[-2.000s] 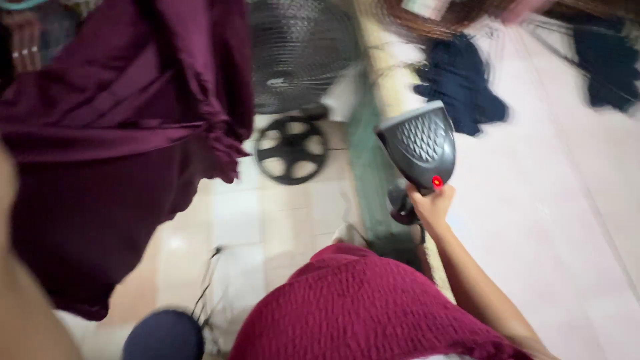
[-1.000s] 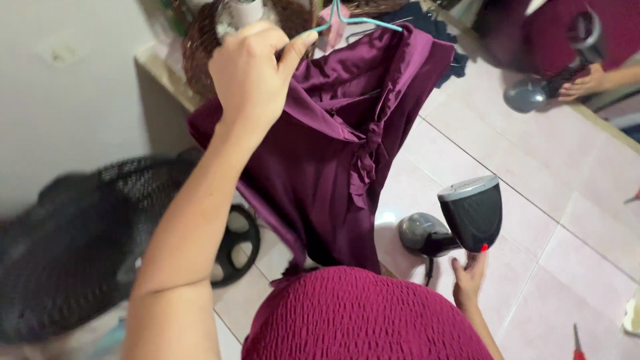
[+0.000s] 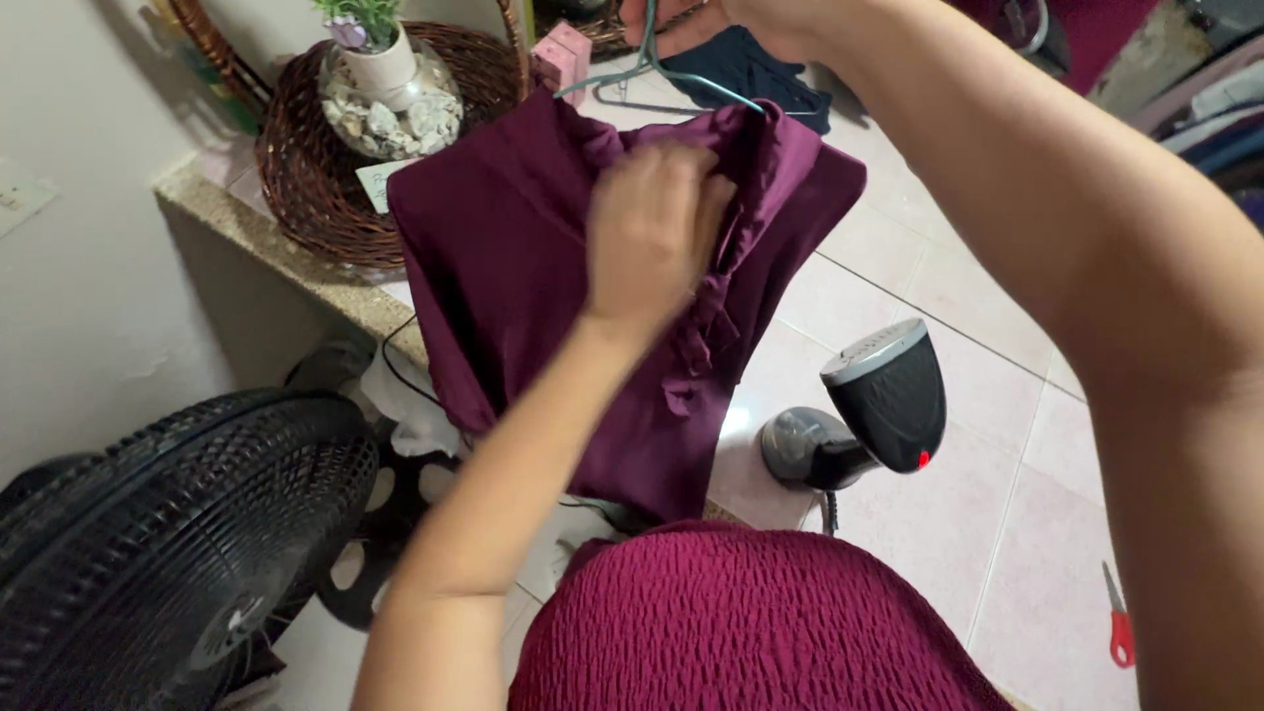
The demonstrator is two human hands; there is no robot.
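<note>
A dark purple satin garment with a ruffled tie hangs from a thin teal hanger. At the top edge of the view my right hand grips the hanger by its hook, partly cut off by the frame. My left hand, blurred, lies on the front of the garment near the neckline; whether it pinches the cloth I cannot tell. A black handheld garment steamer with a grey head and a red light stands on the tiled surface, right of the garment.
A brown wicker basket holds a glass bowl of stones and a potted plant. Pink boxes and dark clothing are behind the garment. A black fan is at lower left. Red-handled scissors lie at right.
My right hand has let go of the steamer and now holds the hanger. My left hand has moved from the hanger down to the garment's front.
</note>
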